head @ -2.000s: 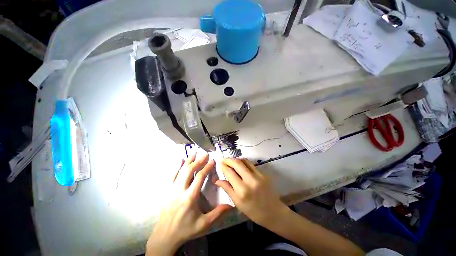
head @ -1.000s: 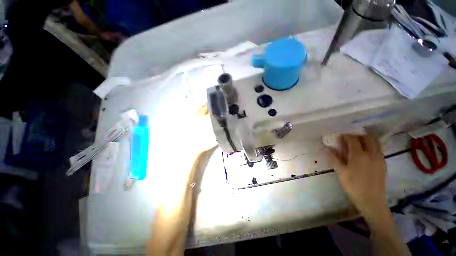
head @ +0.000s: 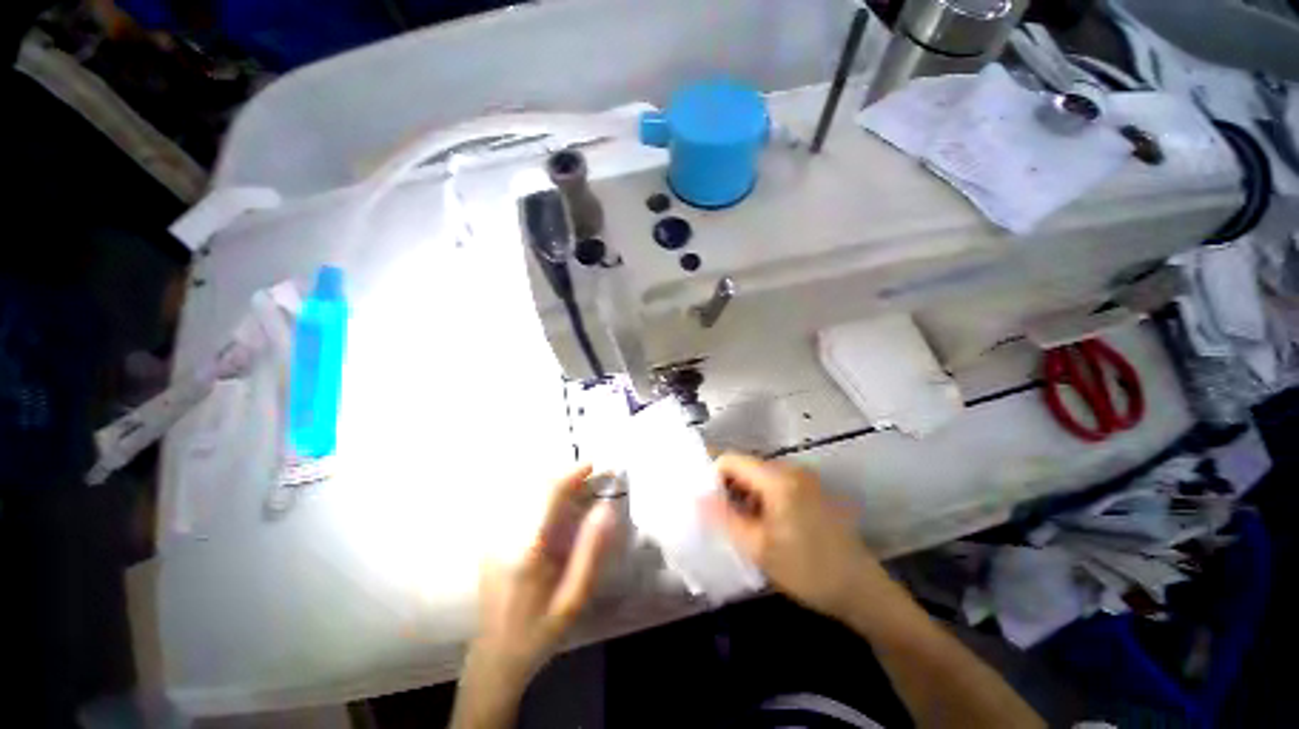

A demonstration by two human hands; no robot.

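Observation:
A white cut fabric piece [head: 688, 501] lies in front of the needle area, its far end near the presser foot [head: 670, 392]. My right hand [head: 792, 530] holds its right edge with fingers and thumb. My left hand [head: 553, 558] is left of the piece with fingers apart; the glare hides whether it touches any fabric. A stack of white cut pieces [head: 895, 373] lies on the bed under the arm of the sewing machine [head: 812, 257].
Red-handled scissors [head: 1093, 389] lie right of the stack. A blue bottle-shaped item [head: 319, 365] and pale strips [head: 178, 407] lie at the left. A blue cap [head: 715, 143] and papers [head: 1004, 150] sit on the machine. Offcuts [head: 1076, 556] fill a blue bin at lower right.
My right hand has come from the stack back to the needle area with a white piece. My left hand has drawn back from beside the machine head towards me. The camera view has shifted.

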